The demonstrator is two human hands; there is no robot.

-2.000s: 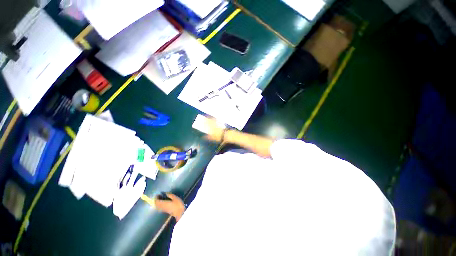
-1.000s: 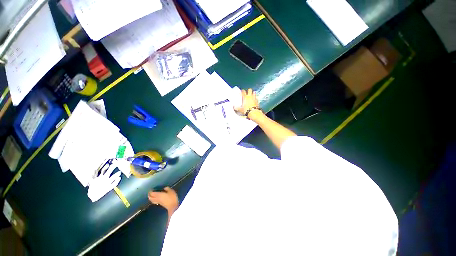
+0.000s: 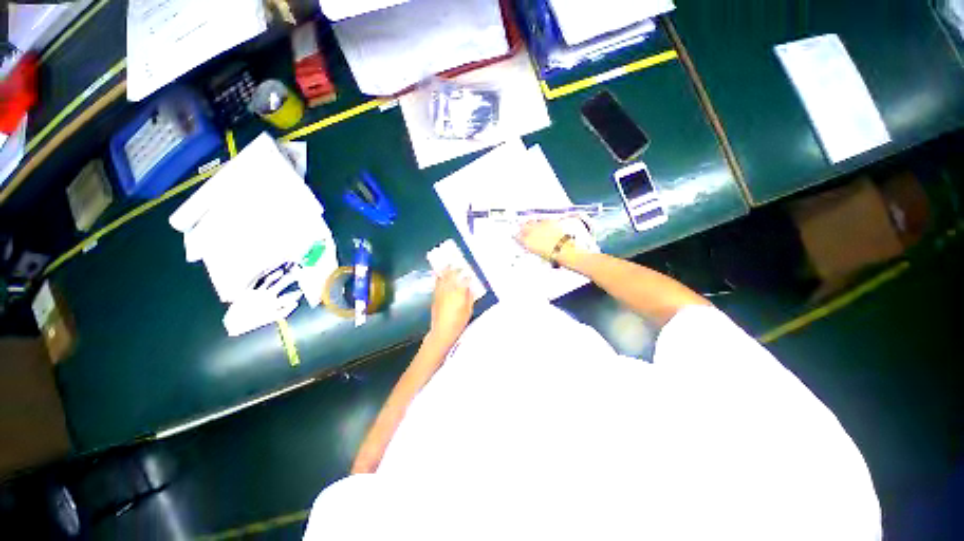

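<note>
A white paper sheet (image 3: 502, 180) lies on the bench in front of me. A silver-grey caliper (image 3: 488, 218) lies across it. My right hand (image 3: 544, 241) rests over the sheet just below the caliper, fingers towards the left; whether it grips anything is too blurred to tell. My left hand (image 3: 452, 296) has its fingertips on a small white rectangular thing (image 3: 448, 258) at the sheet's lower left edge; whether it grips or only touches it is unclear. A white phone (image 3: 641, 197) lies to the right of the sheet.
A dark phone (image 3: 614, 125) lies behind the white phone. To the left are a blue clip-like tool (image 3: 370, 199), a tape roll (image 3: 340, 293) with a blue tool on it, white gloves (image 3: 264, 304) and stacked papers (image 3: 248, 201). A clear bag (image 3: 463, 110) lies behind the sheet.
My left hand has moved from the bench edge to the small white thing. My right hand has shifted from the sheet's right side towards the caliper. The white phone now lies beside the sheet.
</note>
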